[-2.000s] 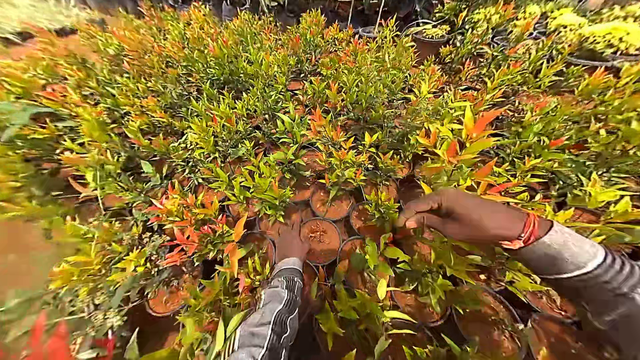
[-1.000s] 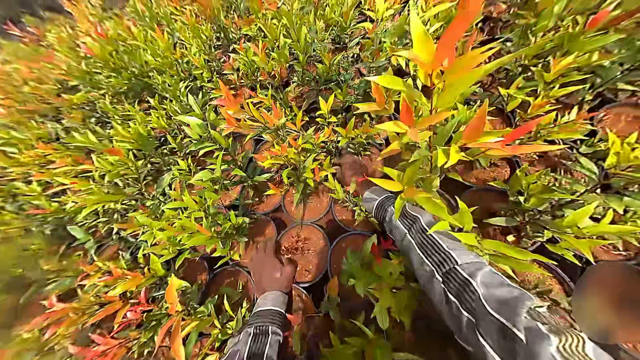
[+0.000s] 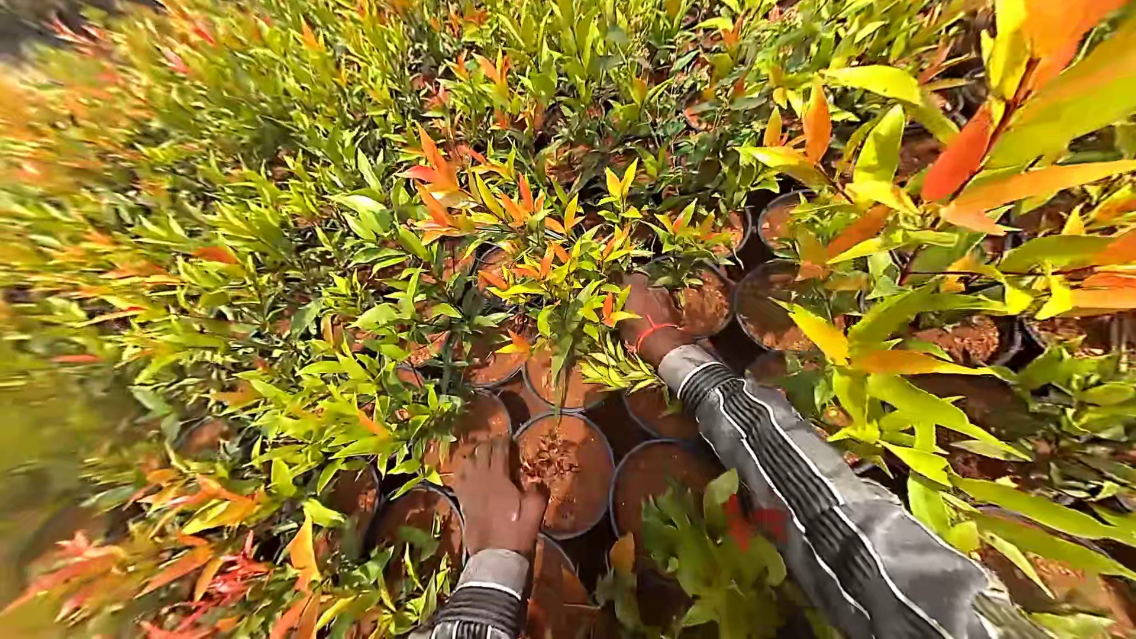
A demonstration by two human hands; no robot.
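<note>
My left hand (image 3: 499,501) lies low at the rims of the round black nursery pots, its fingers pointing away from me; whether it grips a rim cannot be told. Just right of it stands a pot of reddish soil (image 3: 568,475) with brown dry bits on top. Farther away and to the right, my right hand (image 3: 646,311) reaches in among the plants, its fingers partly hidden by leaves. A shrub with green and orange leaves (image 3: 555,284) stands just left of that hand. Both forearms wear grey sleeves with dark ribbed bands.
Potted shrubs (image 3: 293,222) crowd the left and far side. Tall orange and yellow leaves (image 3: 976,169) rise close at the right. More soil-filled pots (image 3: 661,484) stand tightly together near my hands, with a green leafy plant (image 3: 714,555) at the bottom.
My right hand, first out over the plants at the right, has come in among the pots and leaves near the middle. My left hand stays by the pot with dry bits. The view has moved closer.
</note>
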